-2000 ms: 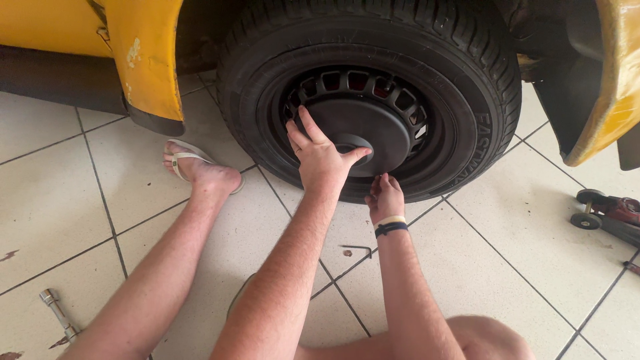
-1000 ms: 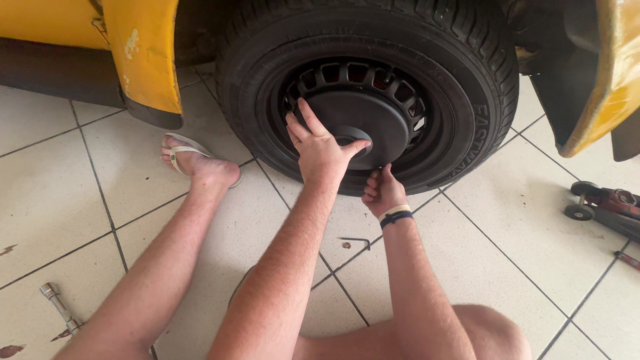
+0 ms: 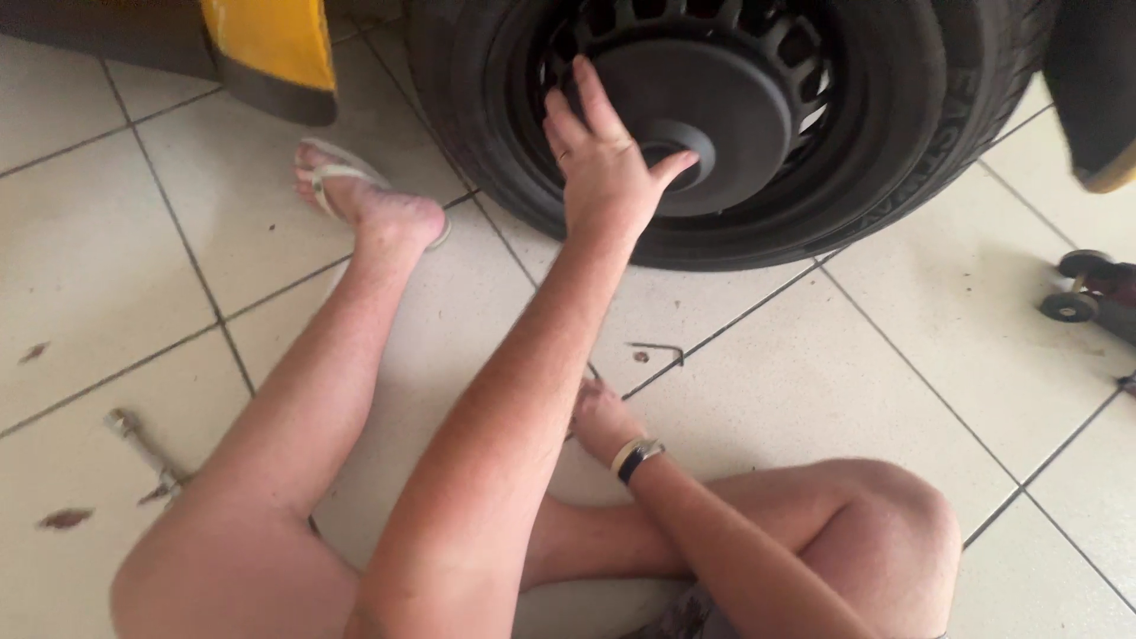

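A round black center cover sits against the slotted black wheel rim, inside a tire. My left hand lies spread on the left part of the cover, its thumb at the raised middle ring. Down near the floor tiles, my right hand, with bands at the wrist, is partly hidden behind my left forearm; whether its fingers hold anything does not show. An L-shaped hex key lies on the tiles between the wheel and my right hand.
A metal wrench-like tool lies on the floor at the left, by my leg. At the right edge is a small wheeled floor jack. A yellow fender with a dark lower edge hangs at upper left. My sandaled foot rests left of the tire.
My right hand has left the lower edge of the cover and moved down and left toward the floor. My left hand stays on the cover. The view has shifted lower.
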